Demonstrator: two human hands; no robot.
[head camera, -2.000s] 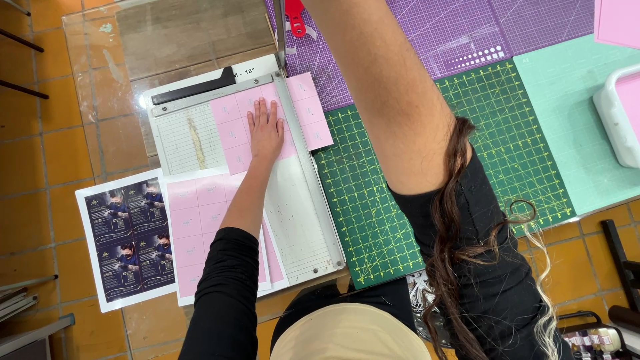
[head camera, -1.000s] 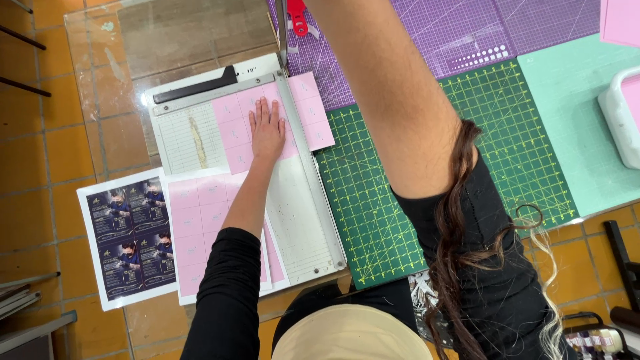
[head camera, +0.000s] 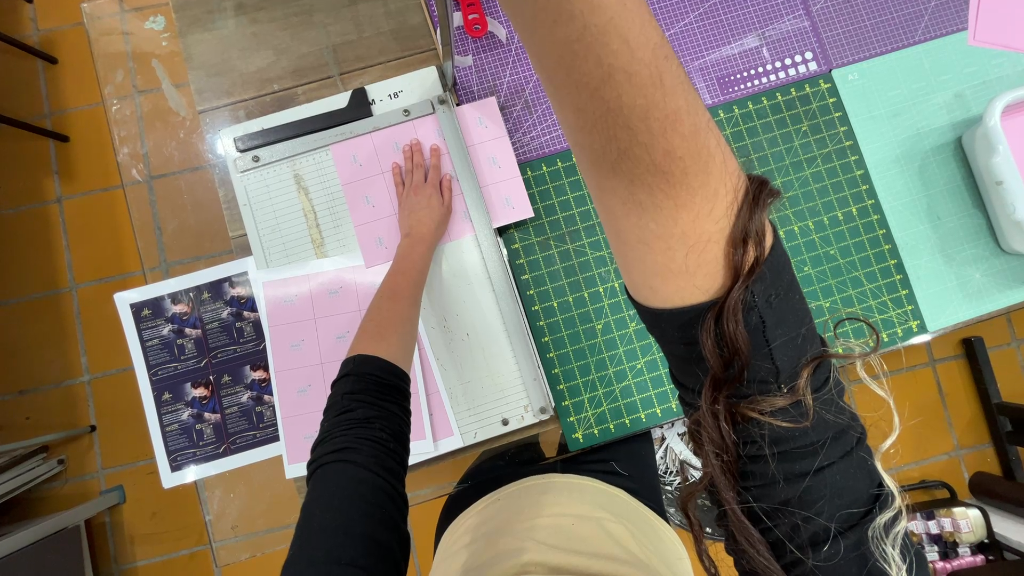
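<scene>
My left hand (head camera: 422, 196) lies flat, fingers slightly spread, on a pink printed sheet (head camera: 372, 188) on the bed of a guillotine paper trimmer (head camera: 472, 320). The sheet runs under the trimmer's metal bar (head camera: 480, 184), and its right part sticks out over the cutting mats. My right arm reaches up past the top edge of the view, so the right hand is hidden. The blade arm (head camera: 447, 48) stands raised at the trimmer's top corner, its upper end out of view. More pink printed sheets (head camera: 300, 344) lie under my left forearm, beside a sheet of dark printed cards (head camera: 204, 368).
Purple (head camera: 752, 40), green (head camera: 608, 344) and mint (head camera: 904, 160) cutting mats cover the table to the right. A red plastic tool (head camera: 474, 18) lies at the top. A white tray (head camera: 992, 176) holding pink sheets stands at the right edge. Paper scraps (head camera: 676, 452) are below the green mat.
</scene>
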